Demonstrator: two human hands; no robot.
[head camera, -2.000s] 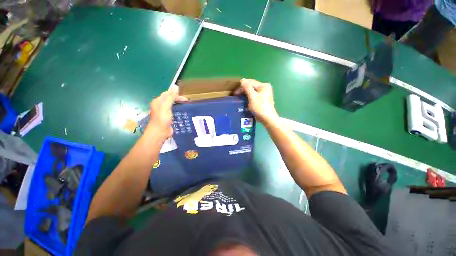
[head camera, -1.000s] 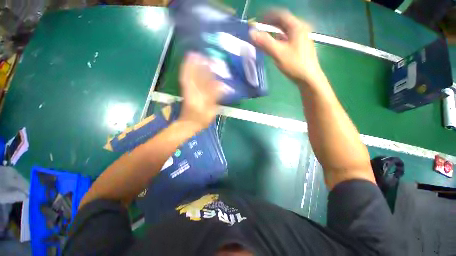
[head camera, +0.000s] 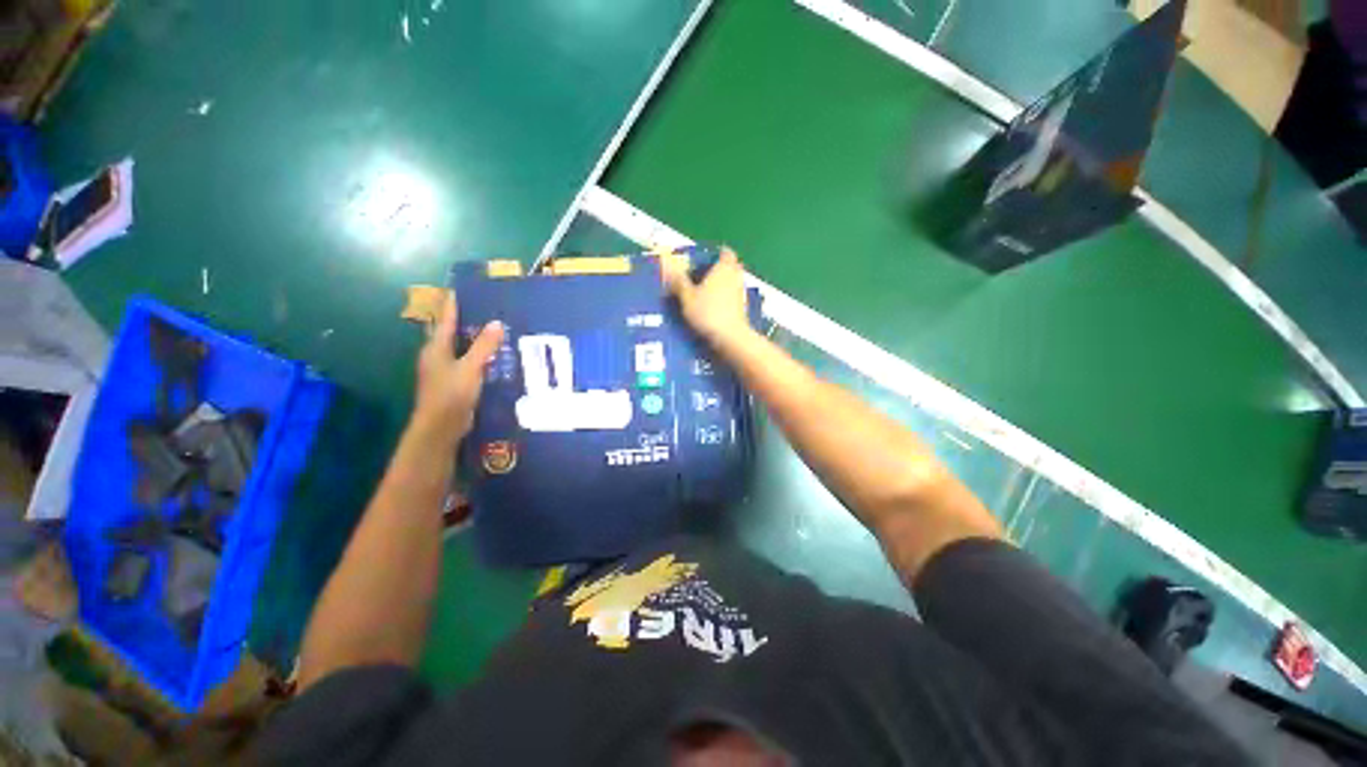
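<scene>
A dark navy retail carton (head camera: 577, 480) with a white product picture lies close to my body at the near side of the belt. It looks flat, with tan flap edges along its far side. My left hand (head camera: 454, 360) grips its left side near the far corner. My right hand (head camera: 708, 304) grips its far right corner, fingers on the tan-edged flap. Whether more flat cartons lie under it, I cannot tell.
A standing navy carton (head camera: 1049, 165) is on the green belt (head camera: 840, 165), and another (head camera: 1339, 472) shows at the right edge. A blue bin (head camera: 300, 450) with dark grey pieces is at left. A black object (head camera: 1165, 617) and a red item (head camera: 1292, 655) lie at lower right.
The carton blurred in both hands over the belt is no longer in them. Both hands have come back towards my body and hold a flat carton. The camera view has shifted.
</scene>
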